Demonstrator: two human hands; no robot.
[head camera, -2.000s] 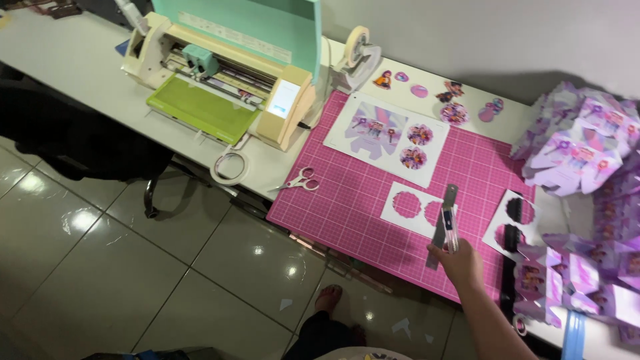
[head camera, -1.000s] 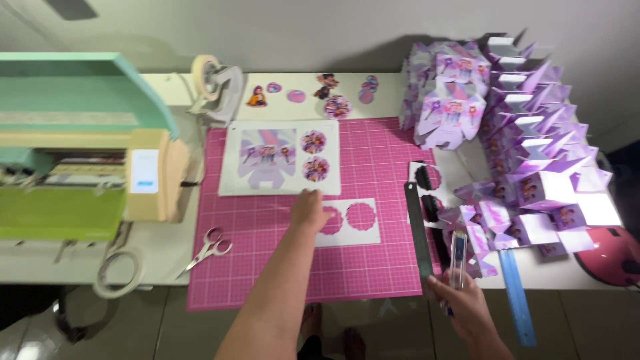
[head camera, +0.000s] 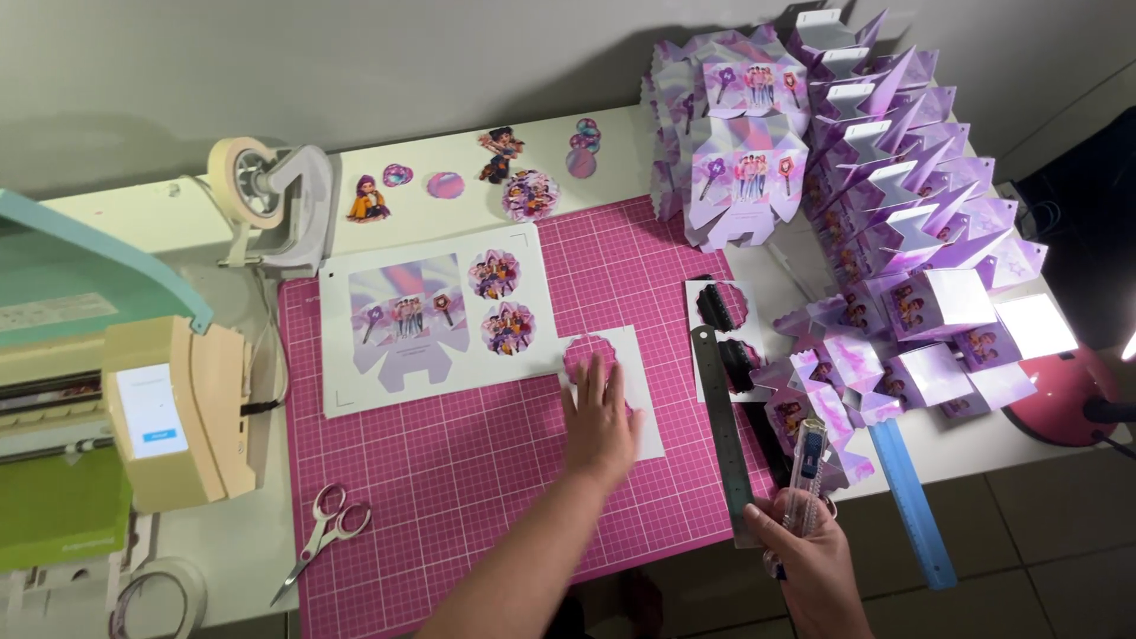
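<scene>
My left hand lies, fingers spread, on a white paper sheet with scalloped cutouts, over the pink cutting mat. In my right hand are a dark metal ruler and a utility knife with a clear handle. Whether its blade is out I cannot tell. Left of my left hand, a printed sheet bears a box shape and two scalloped circles. Another cutout sheet is beside the ruler's upper end. White-handled scissors rest at the mat's lower left.
A cutting machine and a tape dispenser stand at the left, with a tape roll in front. Small printed cutouts lie behind the mat. Purple paper boxes crowd the right, near a blue ruler.
Since the oldest frame, my left hand has come into view; over the last second it has moved right onto the cutout sheet. My right hand still holds the ruler and knife. The view has shifted right.
</scene>
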